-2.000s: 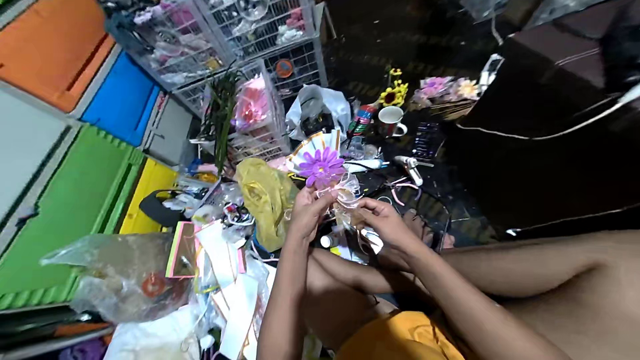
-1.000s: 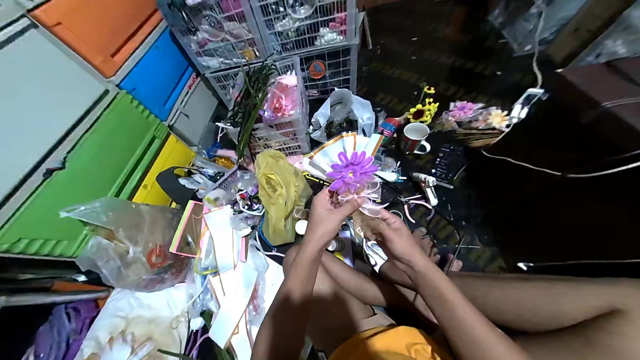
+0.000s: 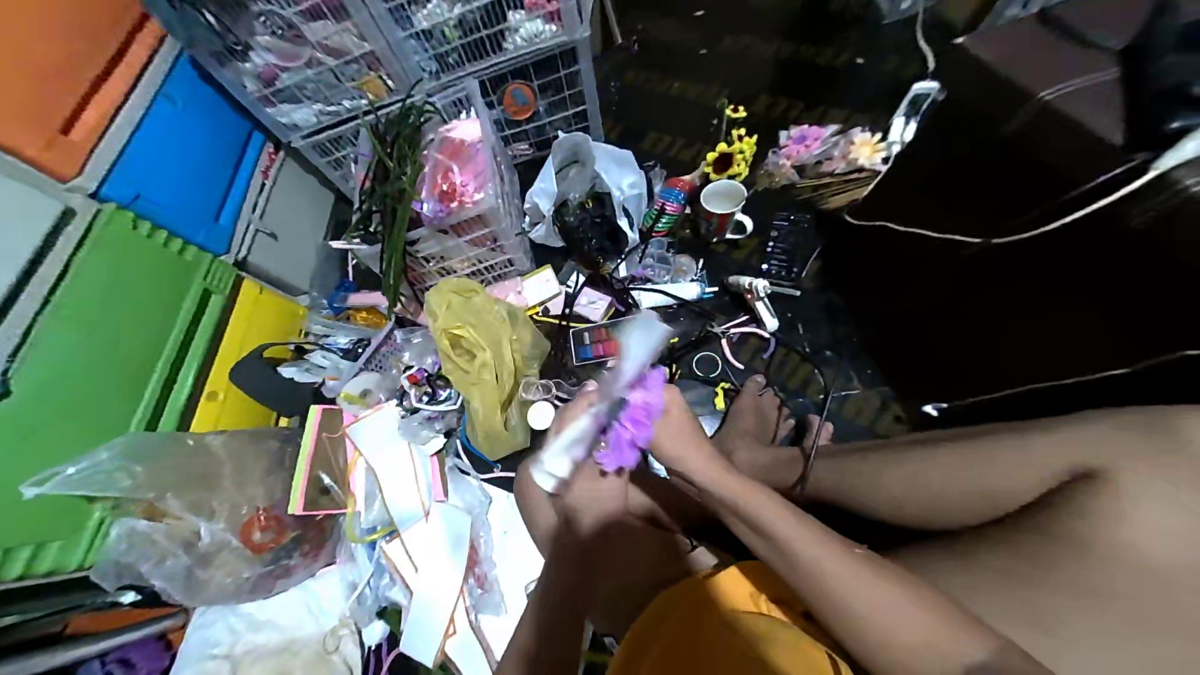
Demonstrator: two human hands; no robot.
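My left hand [image 3: 586,469] is closed around the lower part of a purple artificial flower [image 3: 633,422] with a white pleated piece [image 3: 609,398] behind it, seen blurred and edge-on. At the flower's right side is my right hand [image 3: 680,427], touching it; its fingertips are hidden, so its hold cannot be told. A glue gun [image 3: 755,300] and pliers [image 3: 745,347] lie on the floor beyond my hands. Left of them is a crumpled yellow plastic bag [image 3: 483,352], near a small palette of colours [image 3: 595,344].
A patterned mug [image 3: 724,206], yellow flowers [image 3: 731,155] and a white plastic bag [image 3: 600,183] stand farther off. White paper strips [image 3: 436,562] and a clear plastic bag [image 3: 216,506] lie to the left. Wire baskets [image 3: 544,94] and coloured drawers [image 3: 112,356] border the clutter. A white cable [image 3: 994,239] crosses the dark floor.
The flower and white pleated piece have tilted and come lower, toward my lap. Earlier the flower faced up with the white piece fanned out behind it; now the piece is edge-on.
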